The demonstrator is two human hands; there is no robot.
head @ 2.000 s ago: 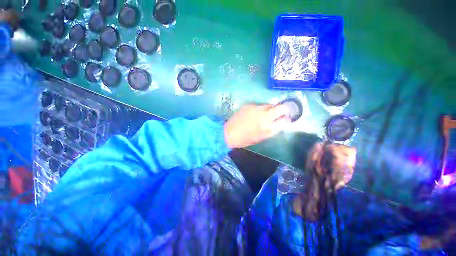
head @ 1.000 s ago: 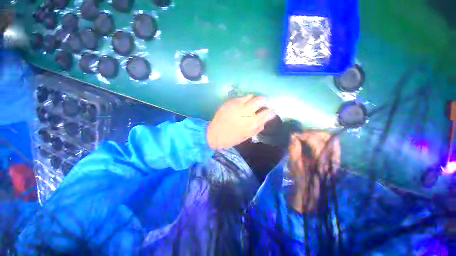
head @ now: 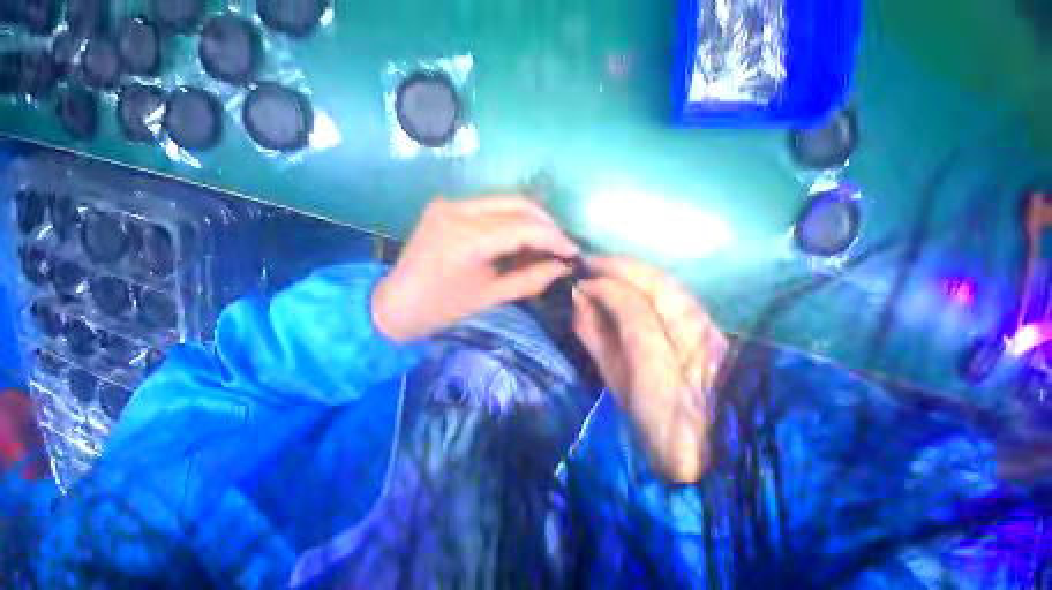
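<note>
My left hand (head: 473, 263), in a blue sleeve, is at the near edge of the green bench. Its thumb and fingertips are pinched together. My right hand (head: 652, 346) meets it from the right, thumb and fingers also pinched. A small dark thing (head: 573, 266) shows between the touching fingertips; it is too blurred to name. A round black unit (head: 428, 108) lies on a clear plastic film square beyond my left hand. Two more black units, one of them at the right (head: 828, 220), lie below the blue bin (head: 761, 116).
Silvery parts (head: 738, 52) are in the blue bin. Many black units on film (head: 277, 116) lie at the upper left. A clear blister tray (head: 190, 248) with dark discs is at the left. An orange-red upright fixture (head: 1037, 265) and pink-violet lights are at the far right. Dark strands blur the lower view.
My left hand has moved left, away from the unit it touched on the bench. My right hand has come up to meet it at the fingertips. The view has shifted.
</note>
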